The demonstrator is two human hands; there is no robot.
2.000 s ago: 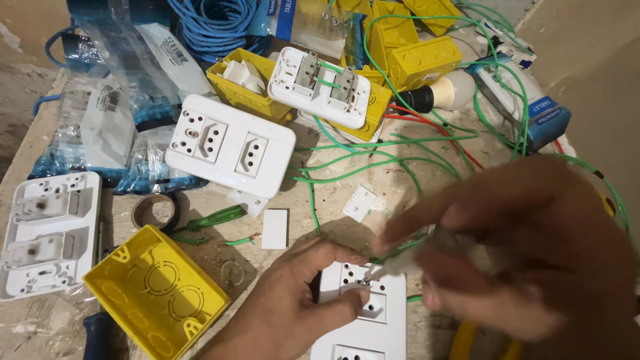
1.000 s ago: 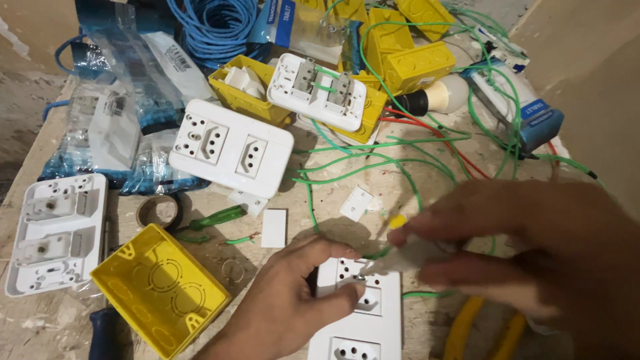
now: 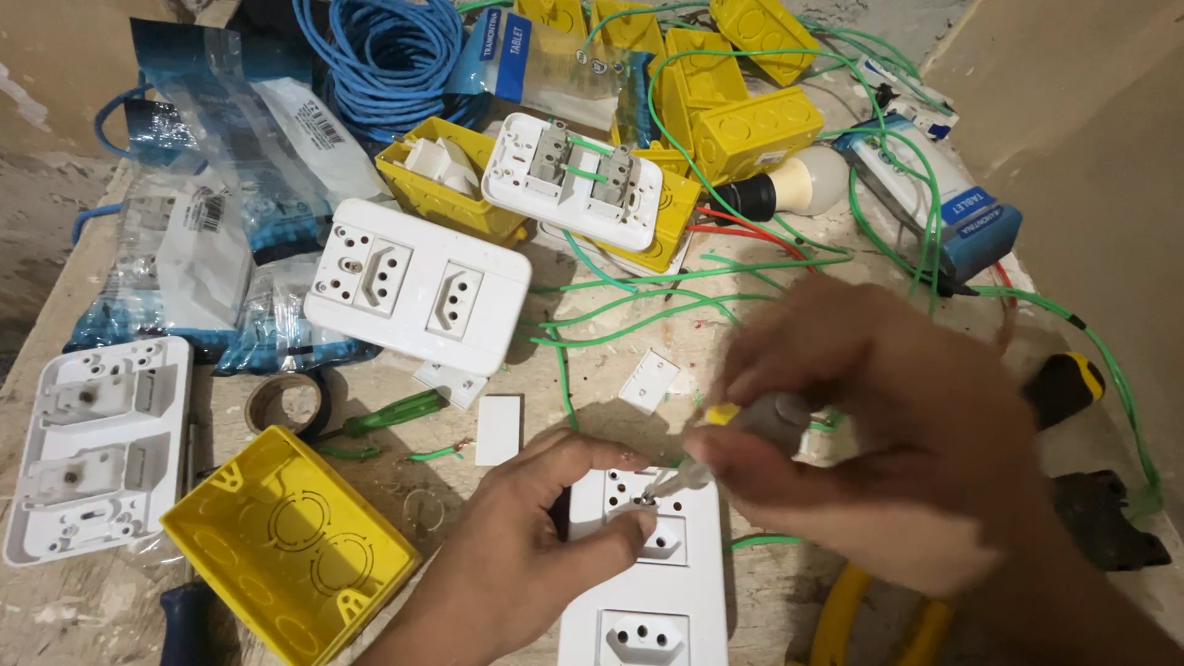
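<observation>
My left hand (image 3: 532, 546) grips the upper part of a white double socket faceplate (image 3: 684, 578), with the thumb beside a screw hole. My right hand (image 3: 860, 444), blurred, holds a screwdriver (image 3: 772, 421) with a grey and yellow handle. Its shaft slants down to the screw at the plate's top socket; the exact tip contact is hard to see. Another double socket plate (image 3: 421, 287) lies face up behind my left hand. A third plate (image 3: 573, 185) lies back side up, with green wires joining its two socket modules.
A yellow junction box (image 3: 287, 546) and an upturned plate (image 3: 97, 453) sit at left, near a tape roll (image 3: 287, 405) and green-handled screwdriver (image 3: 398, 412). Blue cable (image 3: 388, 65), packaging, yellow boxes, green wires (image 3: 647, 324) and a light bulb (image 3: 814, 180) fill the back. Yellow-handled pliers (image 3: 842, 620) lie front right.
The right hand has changed its pose around the screwdriver, whose handle shows more now. The left hand stays on the faceplate.
</observation>
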